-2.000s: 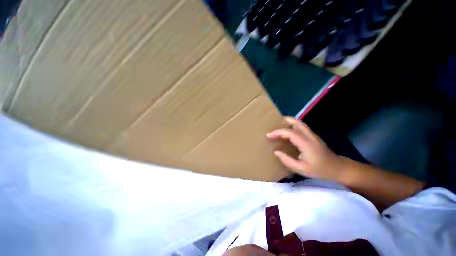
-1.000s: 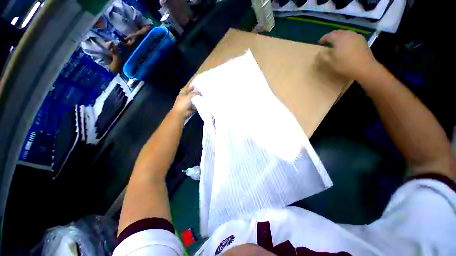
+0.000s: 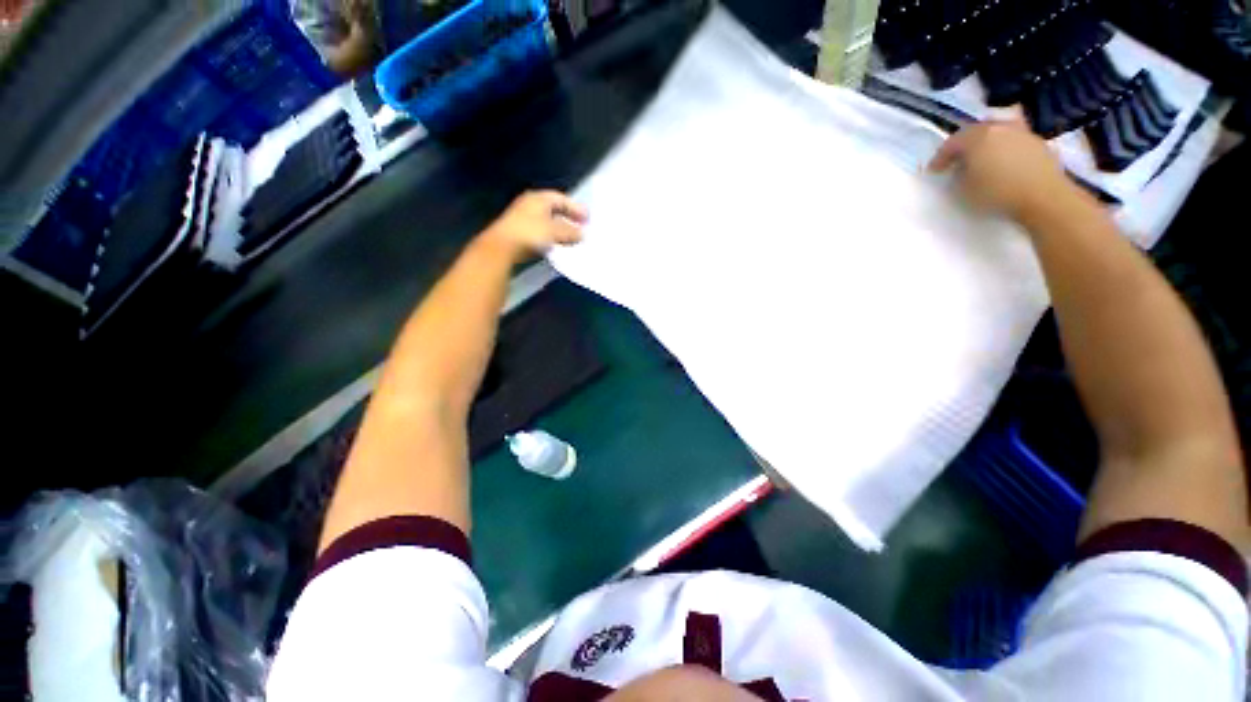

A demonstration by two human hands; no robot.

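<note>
A large white ribbed foam sheet (image 3: 823, 274) is spread out in front of me, over the right part of the green bench. My left hand (image 3: 538, 224) grips its left edge. My right hand (image 3: 1006, 165) is on its upper right edge with fingers bent over it. The cardboard is hidden, apart from perhaps a small bit under the sheet's lower edge. A translucent squeeze bottle (image 3: 545, 454) lies on the green bench top (image 3: 617, 412), left of the sheet.
Rows of black parts (image 3: 1043, 82) on white sheets stand at upper right. A blue basket (image 3: 467, 69) and stacked black parts (image 3: 299, 185) are beyond the dark belt (image 3: 398, 206). A clear plastic bag (image 3: 179, 576) is at lower left. Blue crates (image 3: 1022, 480) are at lower right.
The foam sheet, earlier hanging over the near part of the cardboard, is now spread wide and farther right, covering it. My right hand has moved from the cardboard to the sheet.
</note>
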